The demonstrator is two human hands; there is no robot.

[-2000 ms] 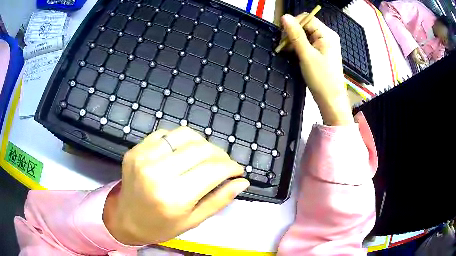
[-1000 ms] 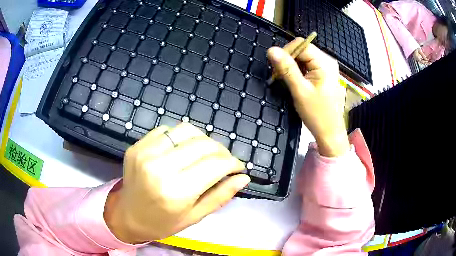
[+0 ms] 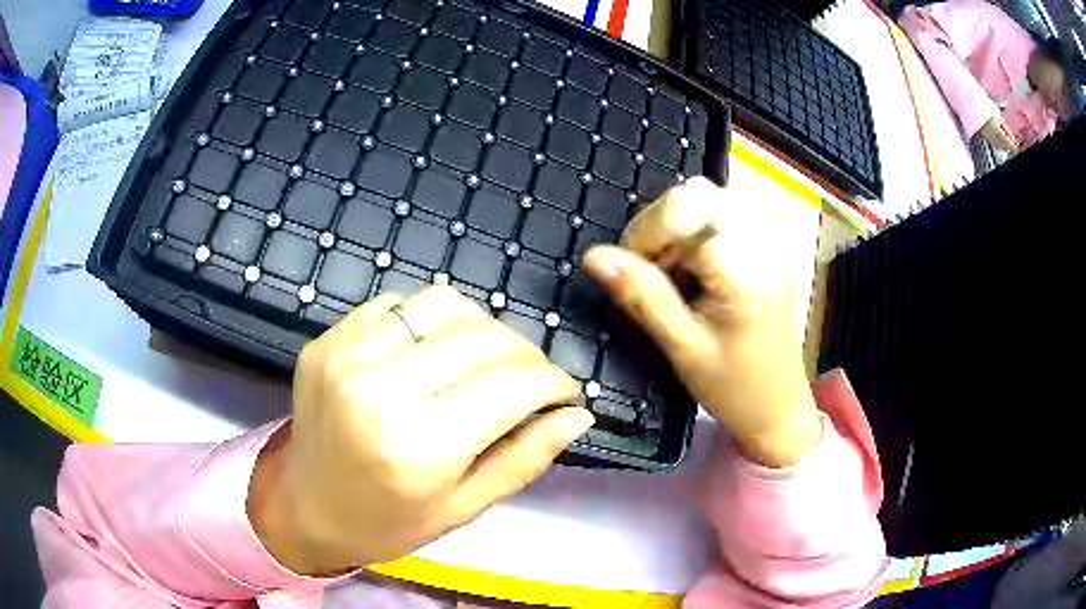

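A black tray (image 3: 393,155) with a grid of rounded squares lies in front of me, with small silvery metal parts (image 3: 385,259) at the grid crossings. My left hand (image 3: 429,434) lies over the tray's near edge, fingers curled together, with thumb and index tips near a part; its palm side is hidden. My right hand (image 3: 726,321) is over the tray's right side and holds a thin yellow-gold stick tool (image 3: 691,246) like a pen. The tool's tip is hidden behind the fingers.
Another black tray (image 3: 786,89) lies at the back right. A tall black tray stack (image 3: 965,345) stands at the right. Paper slips (image 3: 105,83) and a blue-edged bin (image 3: 36,155) are at the left, a green label (image 3: 54,378) on the bench edge. Another person (image 3: 982,60) is at the upper right.
My right hand has moved down and towards me along the tray's right side with the stick tool in it. My left hand has stayed in place.
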